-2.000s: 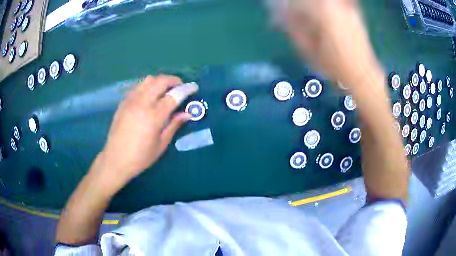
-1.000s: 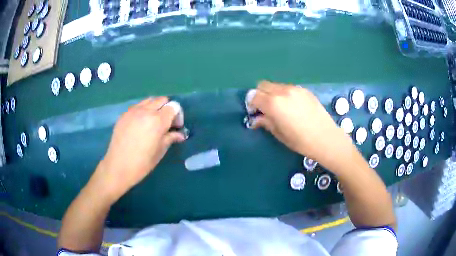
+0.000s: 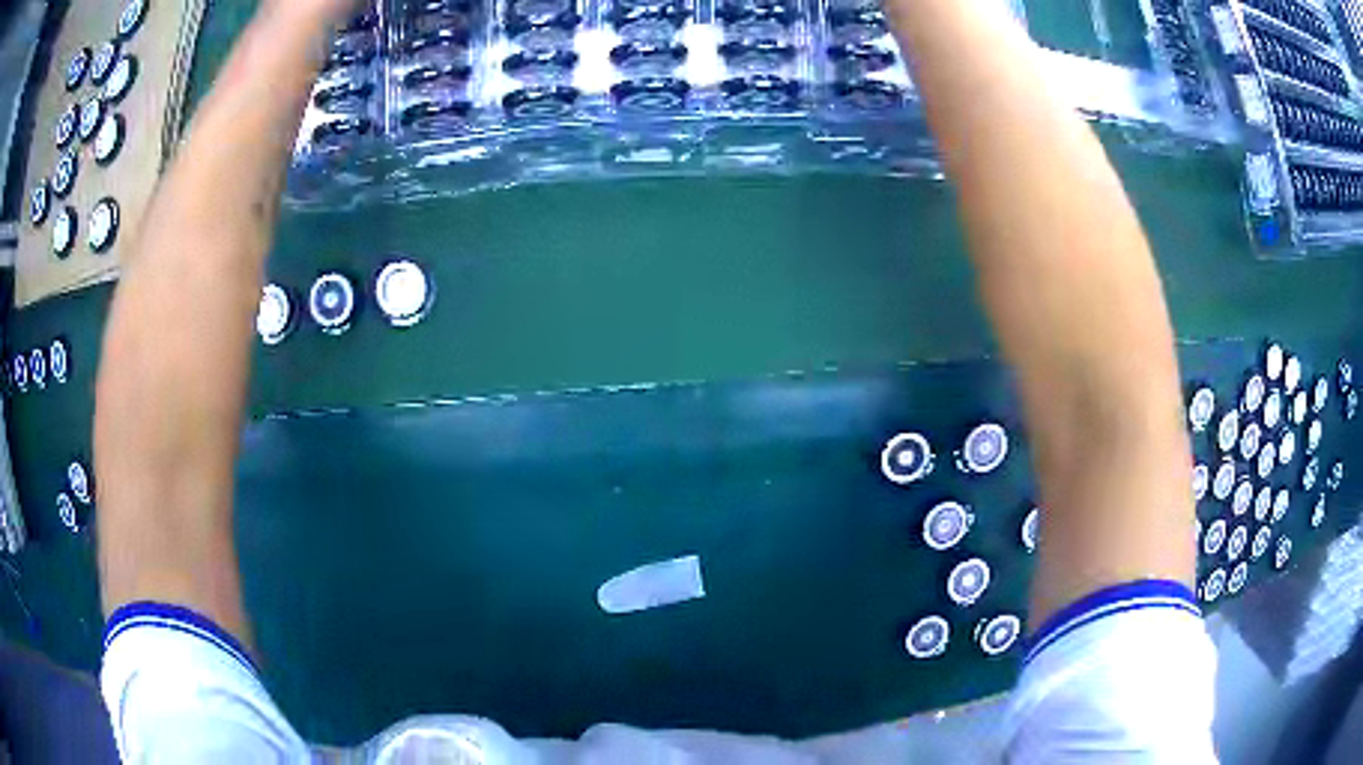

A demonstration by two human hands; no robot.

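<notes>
Both my forearms reach forward over the green bench mat (image 3: 598,277) to the clear blister tray (image 3: 598,157) at the top of the view. My left hand and my right hand are cut off by the top edge. The tray holds dark stacked round parts (image 3: 650,93) in columns. Loose small round parts lie flat on the mat: a short row (image 3: 332,301) beside my left forearm and a group (image 3: 945,523) beside my right forearm. What my hands hold cannot be seen.
A tan cardboard sheet (image 3: 45,266) with several discs lies at far left. A dense cluster of discs (image 3: 1253,441) lies at far right, below a filled tray (image 3: 1315,112). A whitish tongue-shaped scrap (image 3: 652,584) lies on the near mat. A seam crosses the mat.
Both hands have moved from above the middle of the mat forward, out past the top edge. The view has shifted forward, showing more of the tray.
</notes>
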